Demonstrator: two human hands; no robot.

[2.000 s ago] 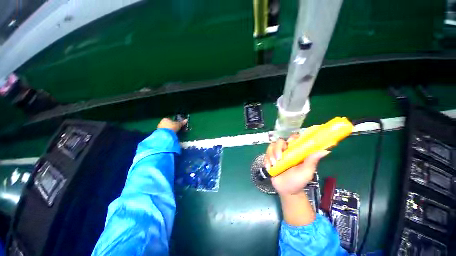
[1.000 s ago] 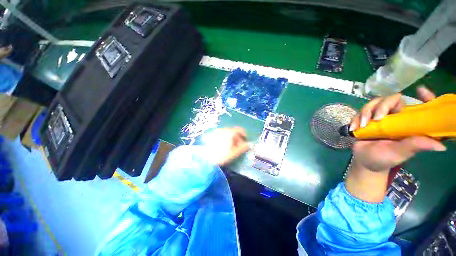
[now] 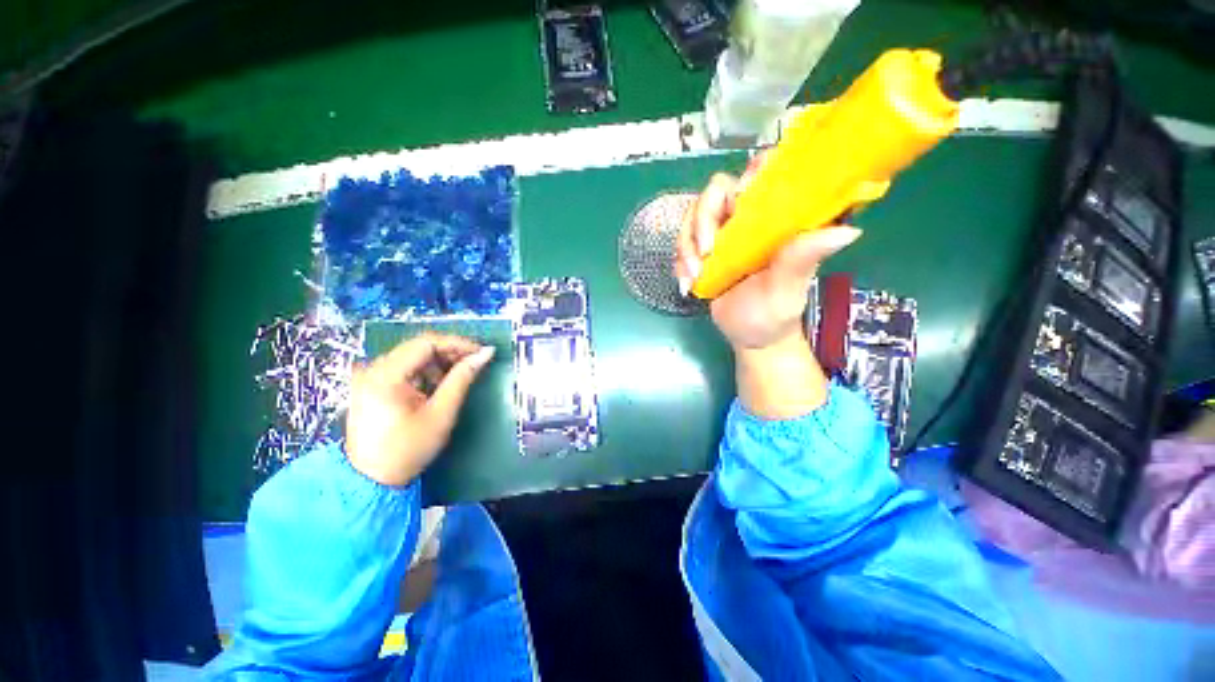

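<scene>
My right hand [image 3: 766, 287] holds the yellow-orange electric screwdriver [image 3: 833, 167] by its handle, its lower end over the edge of the round speckled screw plate [image 3: 656, 253]. The bit is hidden. My left hand [image 3: 413, 400] is just left of an open phone mid-frame [image 3: 556, 366] that lies flat on the green bench. Its thumb and forefinger are nearly pinched; I cannot tell if a tiny part is between them. A heap of thin white-silver slivers [image 3: 300, 386] lies left of that hand. A bag of small blue parts [image 3: 420, 243] lies beyond it.
A dark tray stack [image 3: 100, 386] stands at left. A black tray with phones [image 3: 1099, 320] is at right. A red-handled tool [image 3: 834, 324] lies beside another phone [image 3: 882, 349]. A pale post [image 3: 766, 67] stands beyond the screw plate, near a white strip [image 3: 600, 144]. Pink clothing [image 3: 1179, 506] shows at right.
My left hand has come back from the far phone to beside the near phone, which now lies on the bench. The view has shifted. The screwdriver stays in my right hand near the screw plate.
</scene>
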